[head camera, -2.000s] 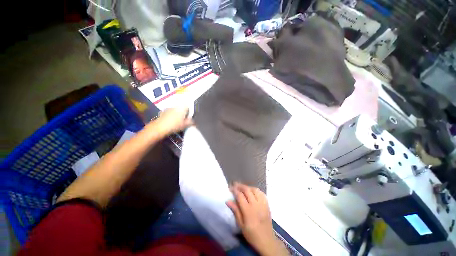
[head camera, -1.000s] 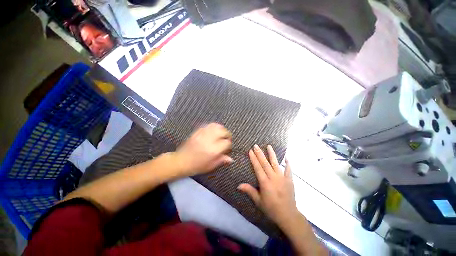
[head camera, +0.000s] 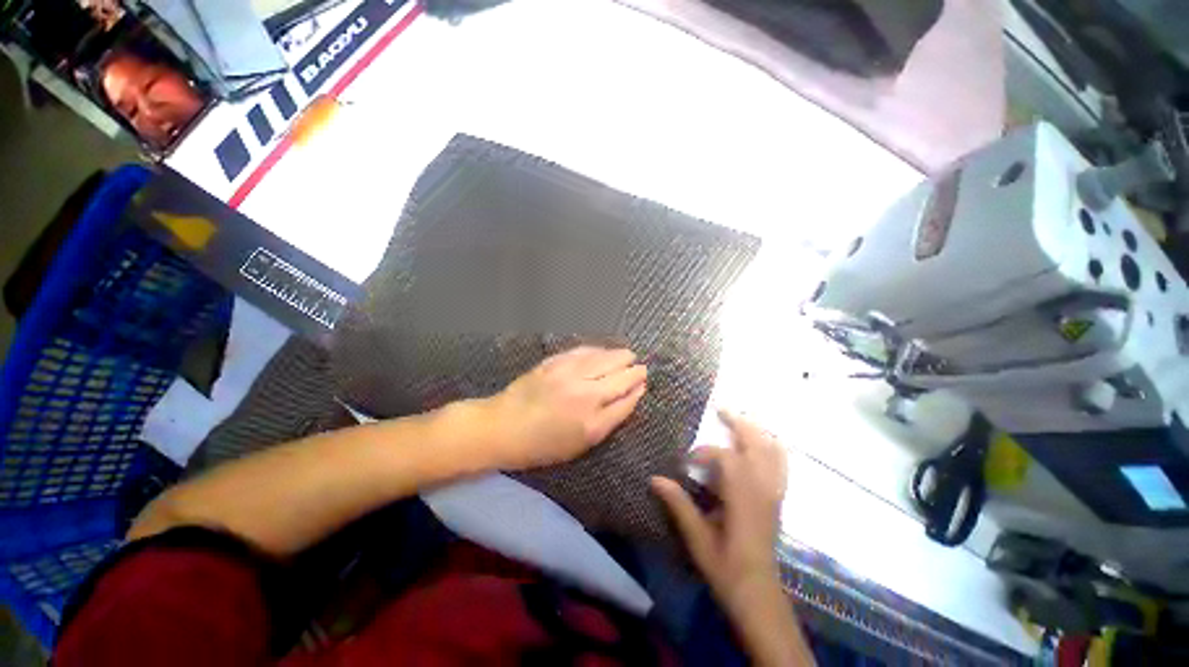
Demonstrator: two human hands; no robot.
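Observation:
A dark brown-grey garment panel [head camera: 522,248] with a fine ribbed texture lies on the white table and hangs over its near edge. My left hand [head camera: 580,401] rests on the panel with its fingers together; whether it pinches cloth is hidden. My right hand [head camera: 737,502] is at the panel's right edge, with thumb and fingers apart and curved. A small dark spot shows between its thumb and fingers; I cannot tell what it is. White cloth [head camera: 548,528] shows below the panel, over my lap.
The white sewing machine head [head camera: 978,287] stands at right, its needle area right of the panel. Black-handled scissors [head camera: 952,482] lie below it. A blue basket [head camera: 111,352] holds white and brown pieces at left. A phone [head camera: 150,91] is far left. Pink cloth [head camera: 900,98] lies at the back.
The large panel shown earlier was brought nearer and lies flatter. Since the last earlier frame, my left hand has moved slightly right across it, and my right hand has lifted to its right edge.

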